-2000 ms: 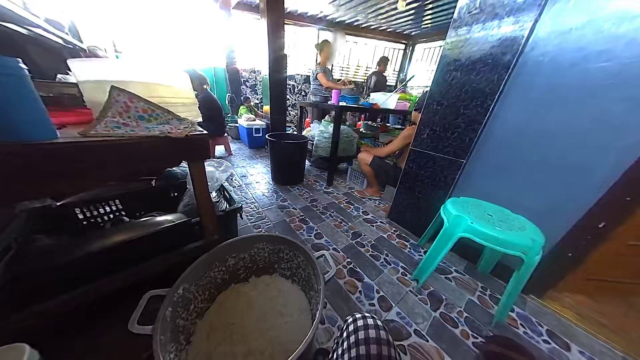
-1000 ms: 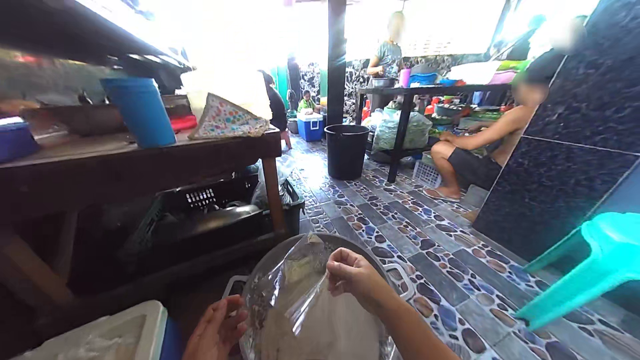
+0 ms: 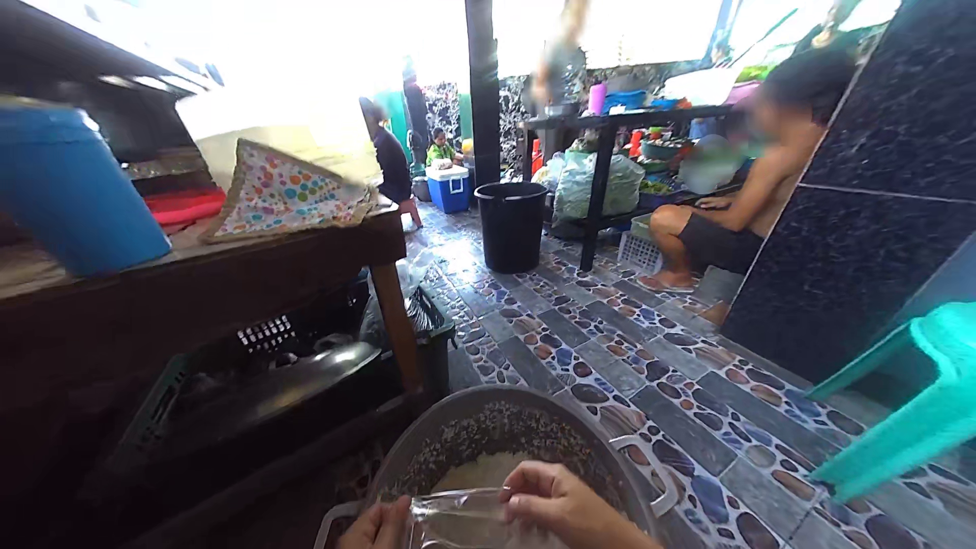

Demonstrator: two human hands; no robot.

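Note:
A clear plastic bag (image 3: 457, 509) is stretched between my two hands, low in the view. My left hand (image 3: 379, 526) pinches its left edge. On the other edge, the thumb and fingers of my right hand (image 3: 560, 499) are closed. Beneath the hands stands a large metal pot (image 3: 507, 396) with two side handles, holding white rice (image 3: 476, 470); grains cling to its inner wall. The lower part of the pot and of the bag is cut off by the frame edge.
Left, a wooden table (image 3: 328, 255) bears a blue plastic container (image 3: 76, 191) and a dotted cloth (image 3: 286, 191); crates lie beneath. Ahead is a black bin (image 3: 511, 229). Right are a seated person (image 3: 751, 175), a tiled pillar (image 3: 862, 183) and a green plastic stool (image 3: 907, 396). More people are farther back.
Two seconds ago neither hand was on a bag. One second ago my right hand held the clear bag up over the pot with my left hand apart; now both hands grip it, lower down.

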